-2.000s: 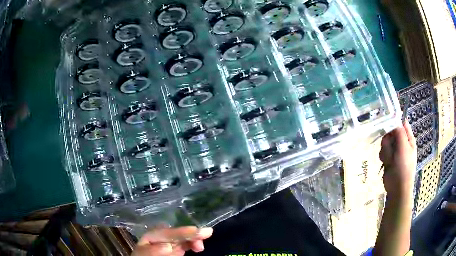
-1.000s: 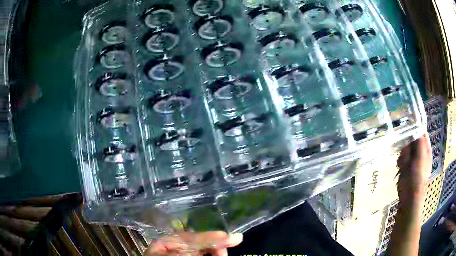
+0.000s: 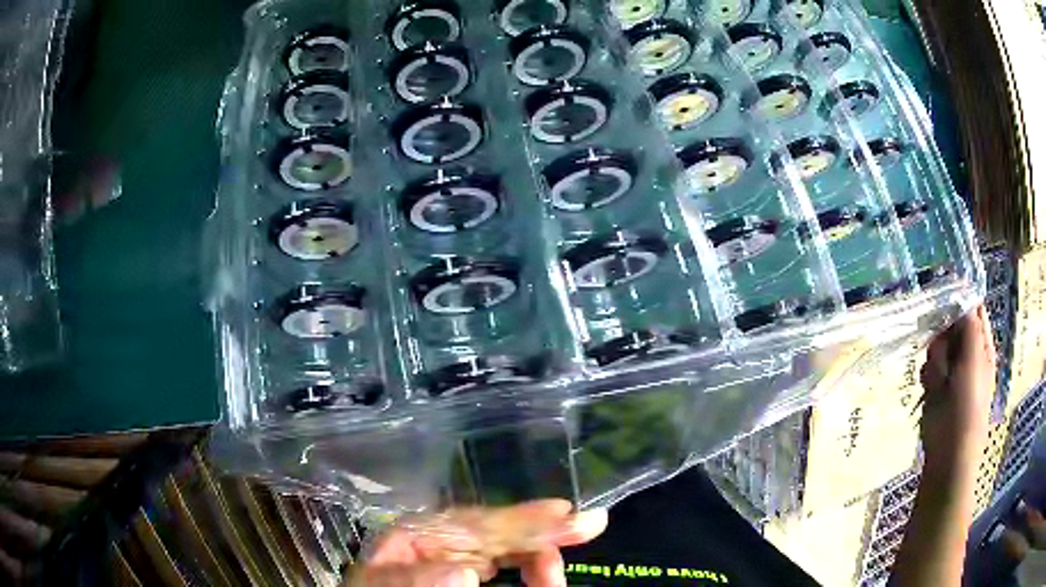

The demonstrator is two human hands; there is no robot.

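Note:
A large clear blister tray fills the middle of the view, tilted, with its near edge beyond the bench edge. Black-rimmed discs with pale rings stand in its rows of pockets; some at the centre right look yellowish in the middle. My left hand grips the near edge at the bottom, thumb on top. My right hand holds the near right corner; its fingers are partly hidden by the tray.
A green bench mat lies under and left of the tray. Another clear tray is at the far left. Brown and dark parallel strips are below the bench edge. Marked cardboard and floor stacks of disc trays are at right.
The tray and both hands have shifted right in the view. The tray's tilt has changed, and the disc faces show more openly.

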